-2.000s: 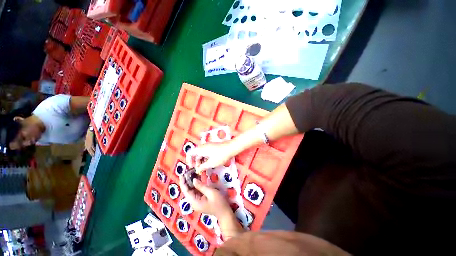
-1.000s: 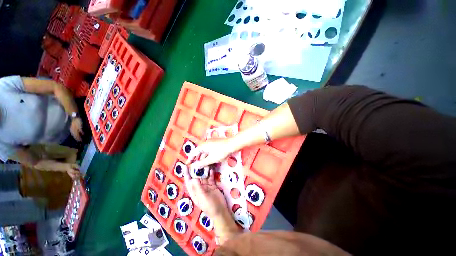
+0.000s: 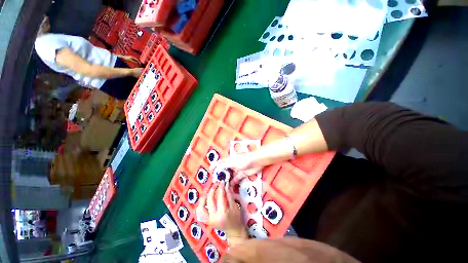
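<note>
An orange-red pocket tray [image 3: 231, 117] lies on the green bench, with small round parts [image 3: 272, 211] in several pockets. One round part [image 3: 223, 175], dark-centred with a pale rim, is between my hands over the tray. My right hand [image 3: 240, 163], from the upper right, has its fingers on the part's upper side. My left hand [image 3: 219, 206], from below, has its fingertips at its lower edge. Whether the part touches a pocket is unclear. A white die-cut sheet [image 3: 257, 195] with round holes lies on the tray, partly under my right hand.
A small bottle [image 3: 283, 92], white pad [image 3: 308, 109], printed sheet [image 3: 249, 70] and holed backing sheets [image 3: 328, 31] lie beyond the tray. Scrap squares [image 3: 160, 241] lie at its lower end. Stacked red trays [image 3: 172, 95], another tray [image 3: 104, 196] and a person [image 3: 77, 59] are across the bench.
The view has shifted, so the bench things sit further right. My left hand has turned from palm up beneath the part to fingertips at its edge. The person opposite has moved to the stacked trays.
</note>
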